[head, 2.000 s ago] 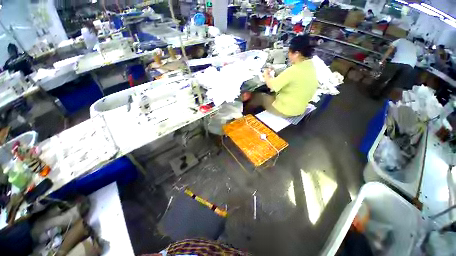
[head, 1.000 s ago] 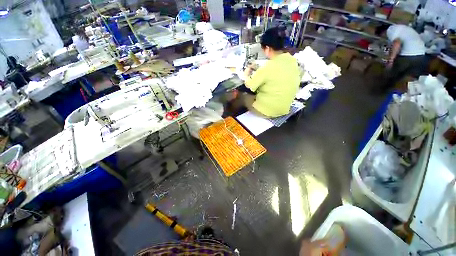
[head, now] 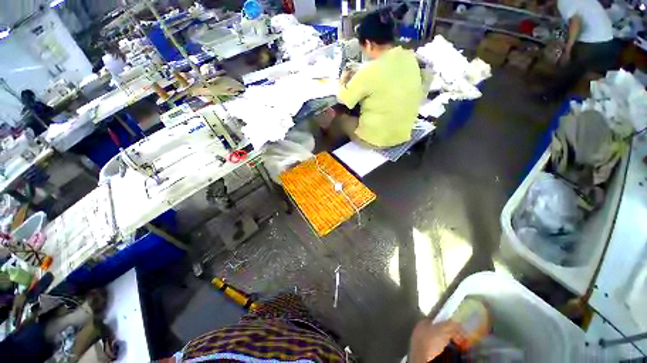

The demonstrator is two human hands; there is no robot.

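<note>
My right hand [head: 430, 339] is at the bottom right, blurred and partly cut off by the lower edge. It is at the near-left rim of a white plastic tub [head: 521, 291]. Its fingers are around a rounded, clear orange-red thing that looks like the water bottle [head: 474, 320], inside the tub's rim. A dark part shows below the fingers, perhaps the bottle's cap. Pale plastic lies below it in the tub. My left hand is out of the picture.
An orange slatted stool [head: 328, 193] stands ahead, beside a seated person in yellow-green [head: 389, 96] at a sewing table [head: 177, 166]. A second tub [head: 512, 234] holds cloth and bags at the right. Brown pieces [head: 78, 322] lie at lower left. Another person bends at upper right.
The view has shifted, so the stool and tubs sit further left. My right hand now shows clearly beside the orange-red thing, and more of the checked apron shows at the bottom.
</note>
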